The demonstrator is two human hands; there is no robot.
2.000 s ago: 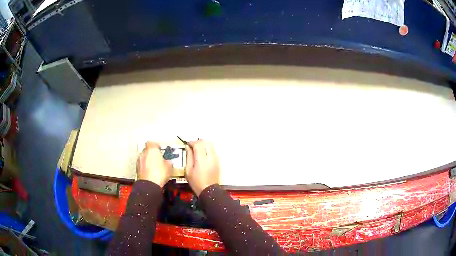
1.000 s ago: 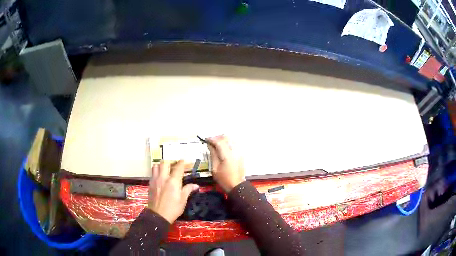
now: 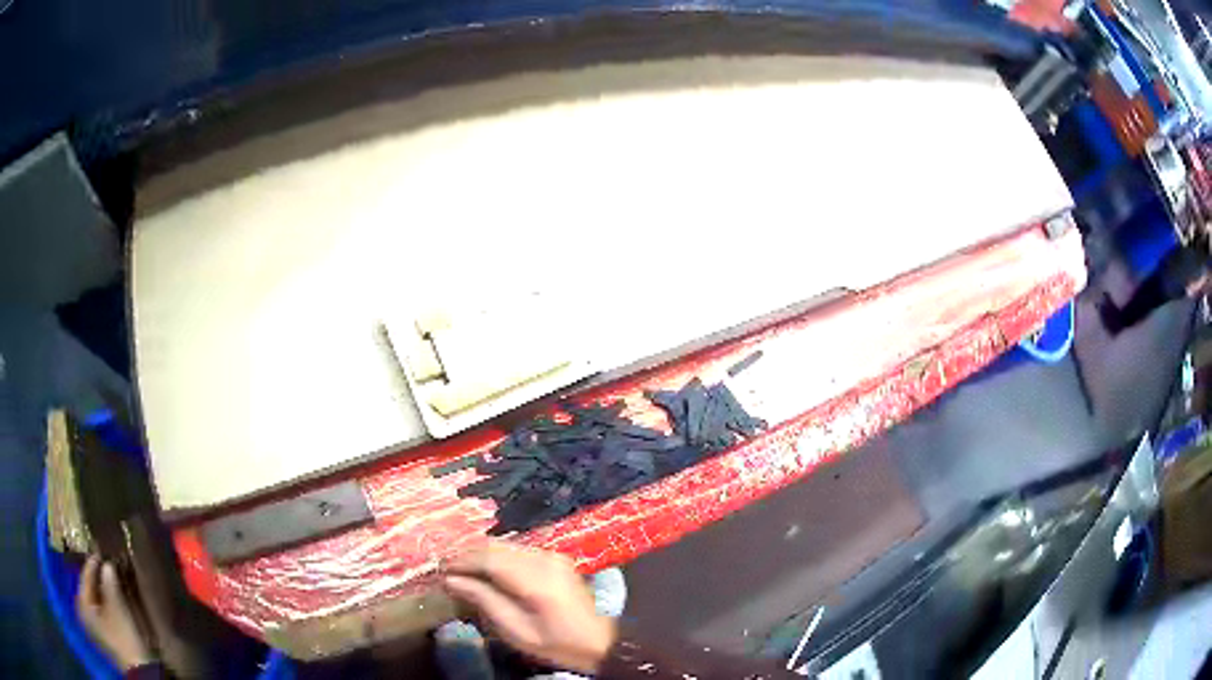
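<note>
The tan-yellow rectangular die [image 3: 499, 359] with a pale centre lies on the beige board [image 3: 306, 286] near its front edge, with no hand on it. Black narrow offcuts [image 3: 572, 458] lie in a heap on the red front edge, just in front of the die. My right hand [image 3: 532, 604] is over the red edge below the heap, fingers loosely bent, with nothing visible in it. My left hand [image 3: 113, 618] is low at the left, at the blue scrap bin [image 3: 60, 578], beside brown material [image 3: 83, 485]. Its grip cannot be made out.
The red film-wrapped edge [image 3: 877, 345] runs along the board's front, with a dark metal plate [image 3: 290, 521] at its left end. A dark blue machine body [image 3: 399, 33] stands behind the board. Another blue tub [image 3: 1053, 332] shows beyond the right end. A person [image 3: 1156, 286] is at the far right.
Both hands have left the die. My left hand has moved left to the bin, and my right hand down to the red edge. The offcut heap is uncovered and spread wider. The view has turned.
</note>
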